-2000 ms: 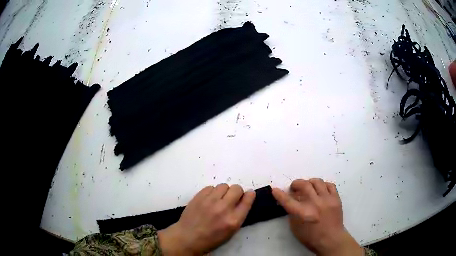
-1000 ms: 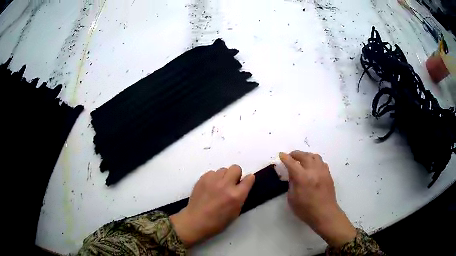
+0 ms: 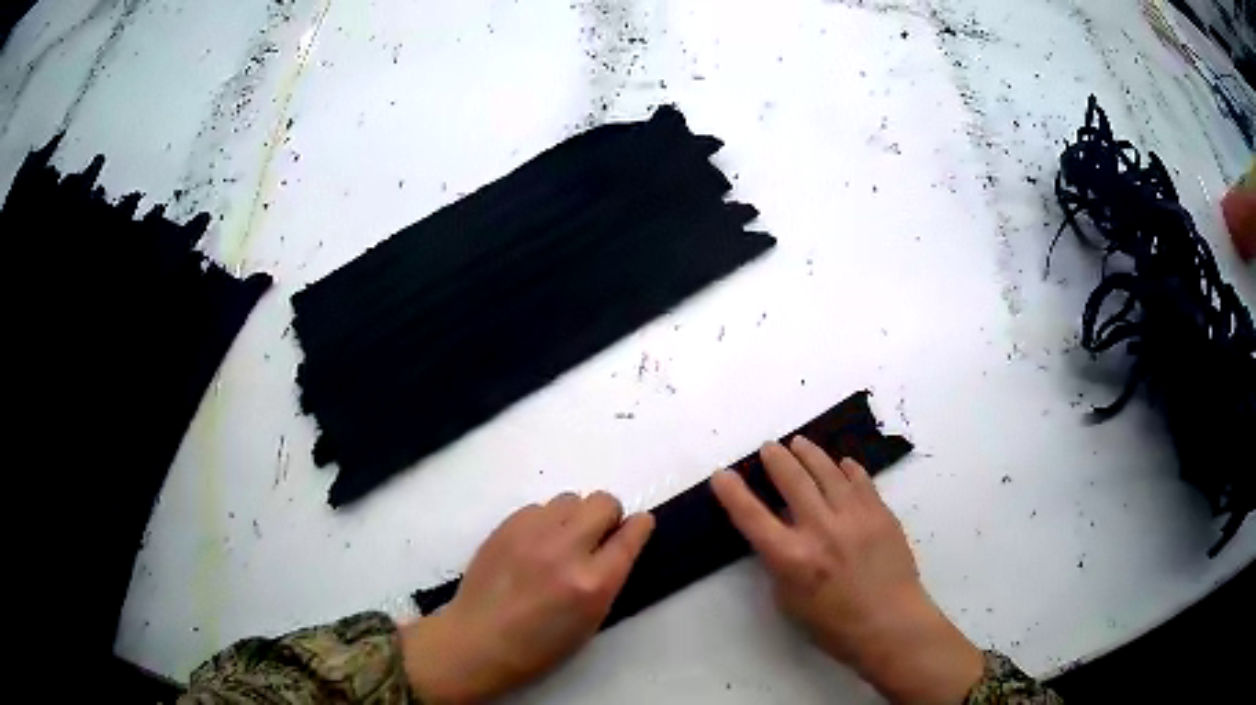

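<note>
A black fabric band (image 3: 689, 534) lies slanted on the white tabletop near the front, its ragged right end pointing up and right. My left hand (image 3: 537, 585) is closed around the band's middle, with thumb and curled fingers at its upper edge. The band's left end shows beyond my wrist. My right hand (image 3: 820, 537) lies on the band near its right end, fingers spread over the cloth, pressing or resting on it. A small stack of black bands (image 3: 524, 296) lies behind, at the centre, with jagged short ends.
A large black stack of bands (image 3: 97, 413) with a toothed end runs to the left edge. A tangle of narrow black strips (image 3: 1171, 303) lies at the right. Part of a reddish-orange thing (image 3: 1242, 221) shows at the far right edge. The scuffed white tabletop (image 3: 882, 303) carries dark specks.
The band's right end has come out past my right hand and its left end has moved right. My right hand has gone from pinching the end to lying flat on the band. The view has shifted.
</note>
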